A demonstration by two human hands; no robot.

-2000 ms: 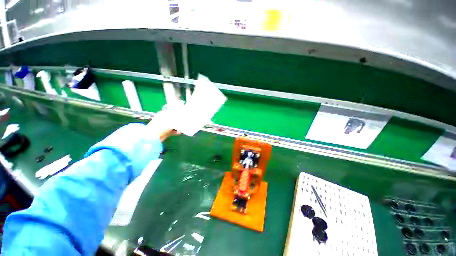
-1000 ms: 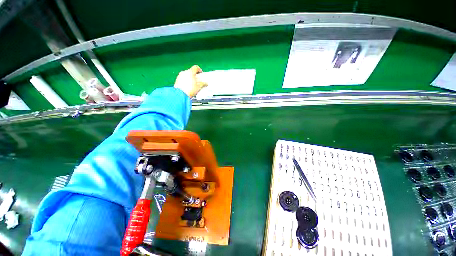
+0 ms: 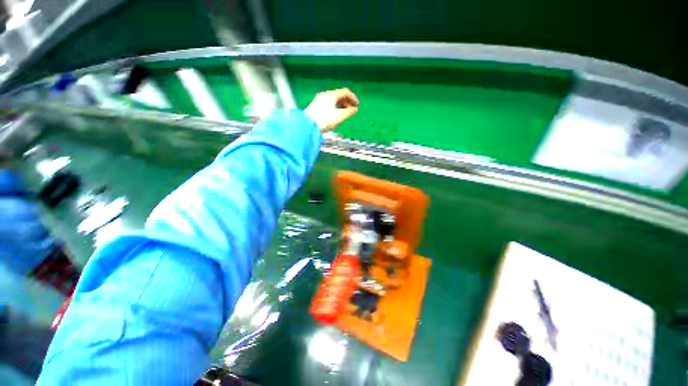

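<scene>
My left hand [image 3: 332,109] is stretched out in its blue sleeve in front of the green back panel, above the metal rail. Its fingers are loosely curled, blurred, and no sheet shows in it. The orange press fixture [image 3: 411,301] with its red handle [image 3: 337,290] stands on the bench below and right of the hand. The stack of sheets [image 3: 596,332] lies at the lower right, with tweezers [image 3: 545,313] and black round parts [image 3: 514,338] on it. My right hand is not in view.
Clear shiny film [image 3: 256,309] lies on the bench beside my left forearm. White scraps [image 3: 102,215] and a dark coil [image 3: 59,187] lie further left. Another person's blue sleeve [image 3: 23,219] is at the left edge. An instruction sheet [image 3: 603,139] is on the back panel.
The white sheet that my left hand held a second ago against the panel is no longer seen. The view has swung left, and the blister tray has left the picture at the right.
</scene>
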